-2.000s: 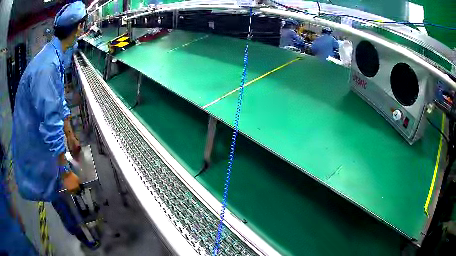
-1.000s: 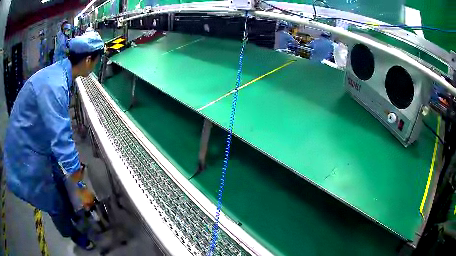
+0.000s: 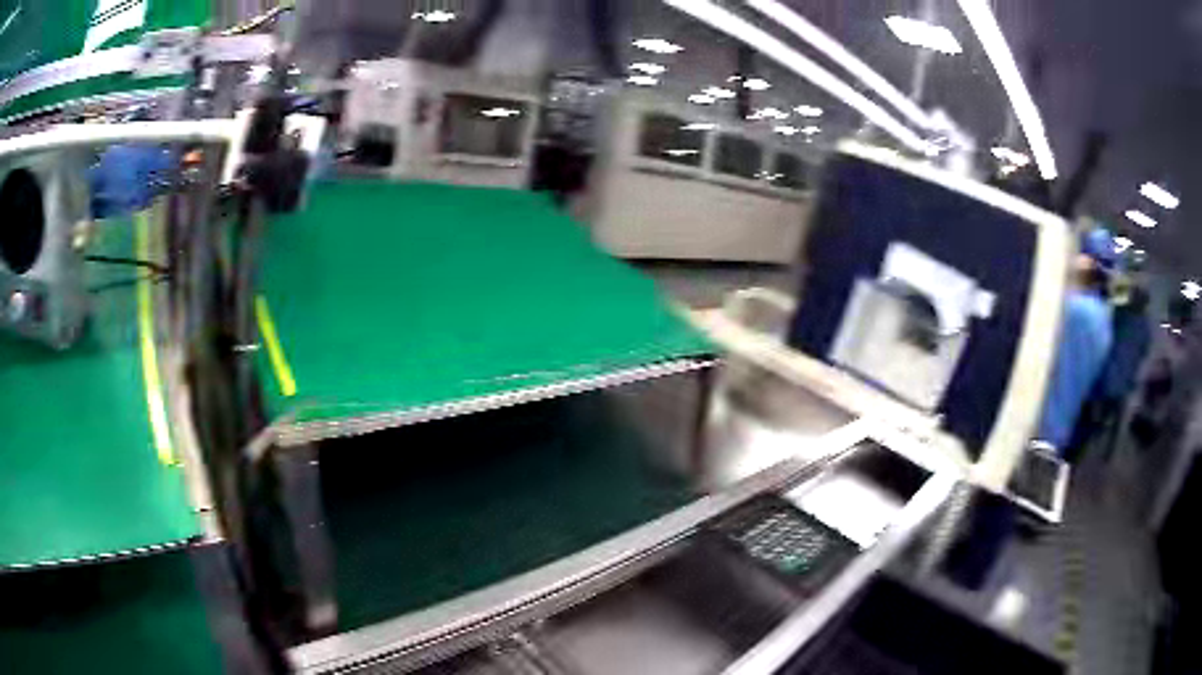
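Note:
Neither of my hands is in the picture. Nearest in front of me, the metal conveyor (image 3: 541, 611) runs from the bottom centre up to the right. A black carrier (image 3: 780, 541) with a green patterned board in it lies between its rails, blurred. A dark blue upright panel (image 3: 969, 237) in a white frame stands at the conveyor's far end, with papers (image 3: 896, 346) on its face. A black tote (image 3: 923, 640) is cut off by the bottom edge, beside the conveyor's near rail.
A green two-level bench (image 3: 461, 290) stands behind the conveyor. Dark cables (image 3: 218, 330) run down a post left of it. The pale grey blower (image 3: 46, 251) is at the left edge. A person in blue (image 3: 1084, 350) stands at the right, by the aisle. White machines (image 3: 712, 185) stand behind.
The view has swung far to the right. The person and board-filled conveyor on the left have left the picture, and the blower has shifted to the left edge. The blue panel, carrier and tote have come in.

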